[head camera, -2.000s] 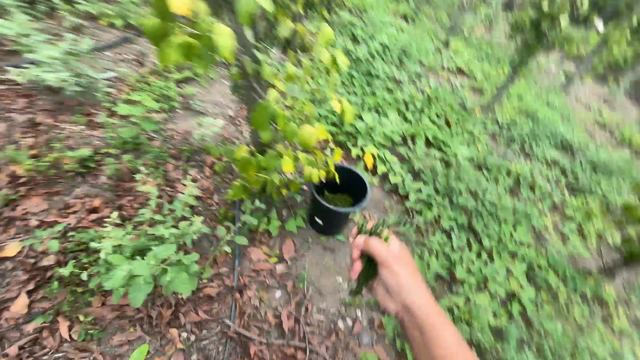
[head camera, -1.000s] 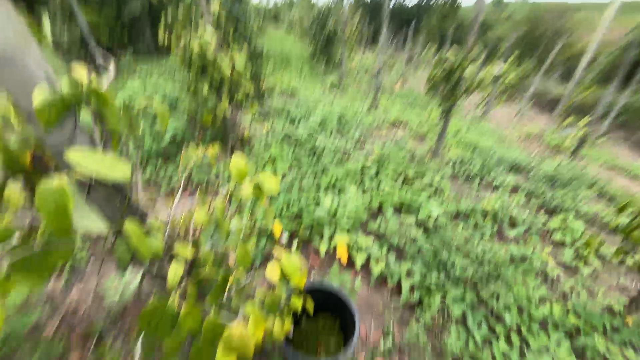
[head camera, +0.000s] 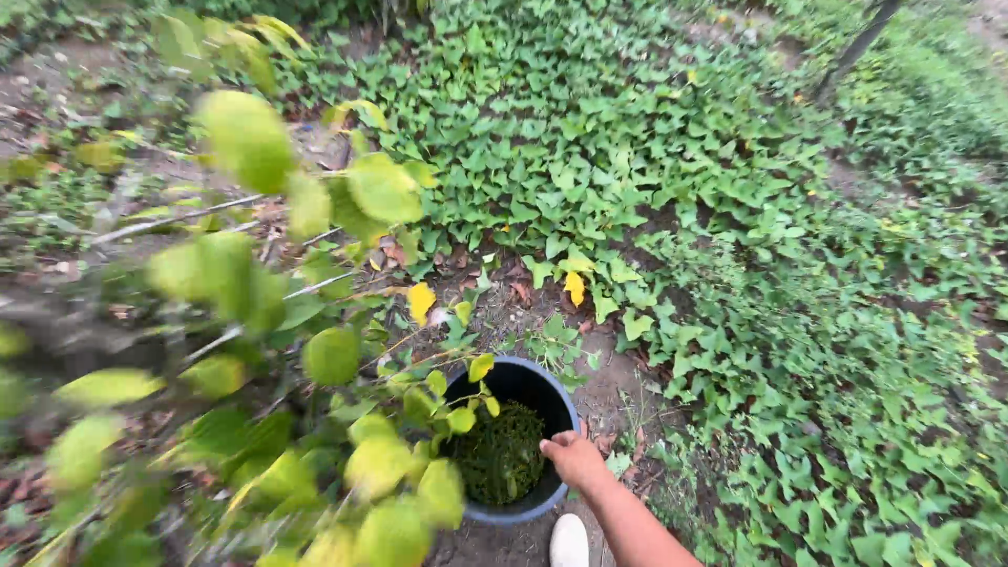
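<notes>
A black plastic bucket stands on bare soil at the lower middle, with a heap of small green plant matter inside it. My right hand is at the bucket's right rim, fingers curled; the view does not settle whether it grips the rim or anything else. Leafy branches with yellow-green leaves hang over the bucket's left side and hide part of it. My left hand is out of view.
A white shoe is just below the bucket. Dense leafy ground cover spreads behind and to the right. A thin dark trunk rises at the upper right, and blurred branches fill the left.
My right hand held a green bunch beside the bucket two seconds ago and was out of view one second ago. Now it is at the rim, with no bunch visible. The view has moved considerably.
</notes>
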